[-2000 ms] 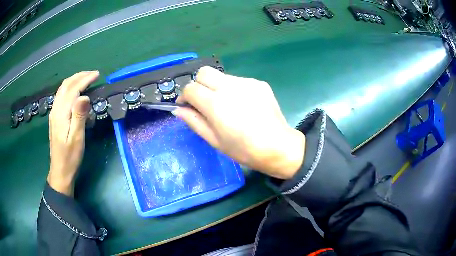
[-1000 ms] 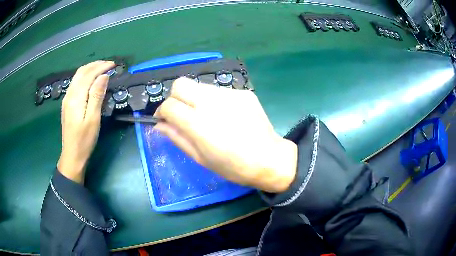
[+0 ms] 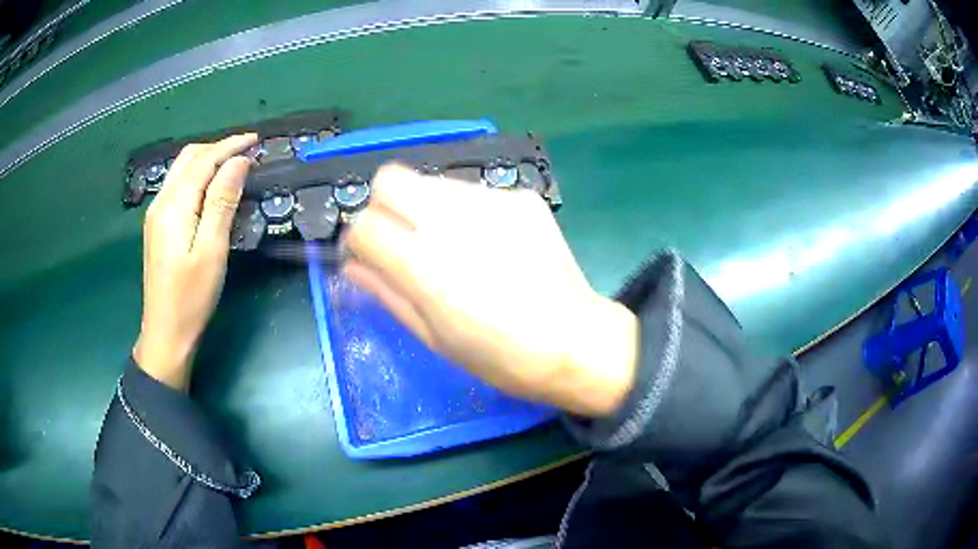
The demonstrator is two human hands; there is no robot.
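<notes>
A dark carrier bar (image 3: 429, 152) with a row of round coil units (image 3: 352, 193) lies across the back part of a blue tray (image 3: 335, 375). My left hand (image 3: 191, 241) holds the bar's left end, fingers over its top and thumb near the front. My right hand (image 3: 472, 279) is over the tray, shut on the tweezers (image 3: 295, 252), which are blurred and point left along the bar's front edge. My right hand hides part of the bar and one coil unit. Tiny specks show on the tray bottom.
Another carrier bar (image 3: 145, 161) lies behind my left hand. Two more bars (image 3: 743, 64) lie at the far right of the green surface (image 3: 665, 161). A metal rail (image 3: 322, 29) runs along the back. A blue stool (image 3: 915, 335) stands on the floor at right.
The bar, the tray and my left hand appear further right than before. The tweezers have moved from a middle coil unit to the front left of the bar and are now blurred.
</notes>
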